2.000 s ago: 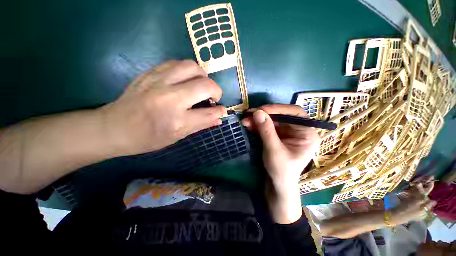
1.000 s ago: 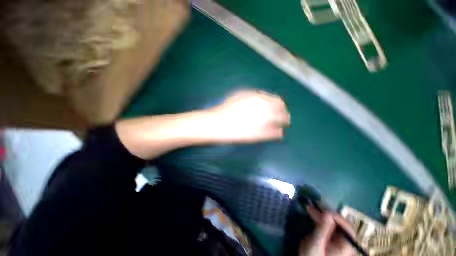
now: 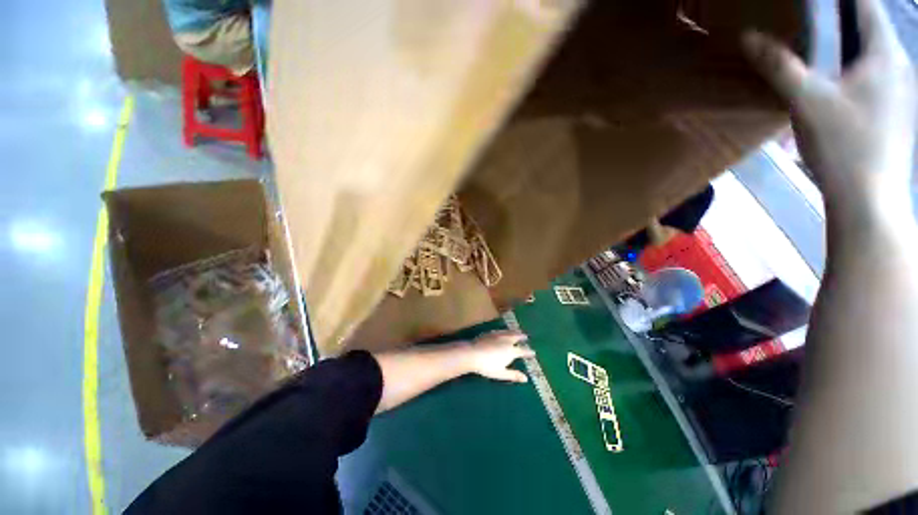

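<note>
A big brown cardboard box point(image 3: 644, 171) fills the top of the view, tilted, its open side facing me. Cream faceplates point(image 3: 443, 256) lie in a heap at its lower part. My right hand point(image 3: 856, 121) is large at the upper right, with the thumb over the box's edge and a dark pen-like tool point(image 3: 852, 30) by the fingers; the fingertips are partly cut off. My left hand point(image 3: 501, 357) is empty, fingers apart, low over the pale metal strip beside the box. A corner of the dark gridded sheet point(image 3: 395, 497) shows at the bottom.
Several loose faceplates point(image 3: 602, 402) lie on the green bench point(image 3: 483, 443) beyond the metal strip point(image 3: 560, 427). Another open box point(image 3: 206, 322) with clear plastic stands on the floor at left. A red stool point(image 3: 223, 109) and a seated person are behind it. Red crates and a tub are at right.
The view has swung left to the cardboard box. My left hand has left the faceplate it held and is now empty near the box. My right hand has risen to the box's edge.
</note>
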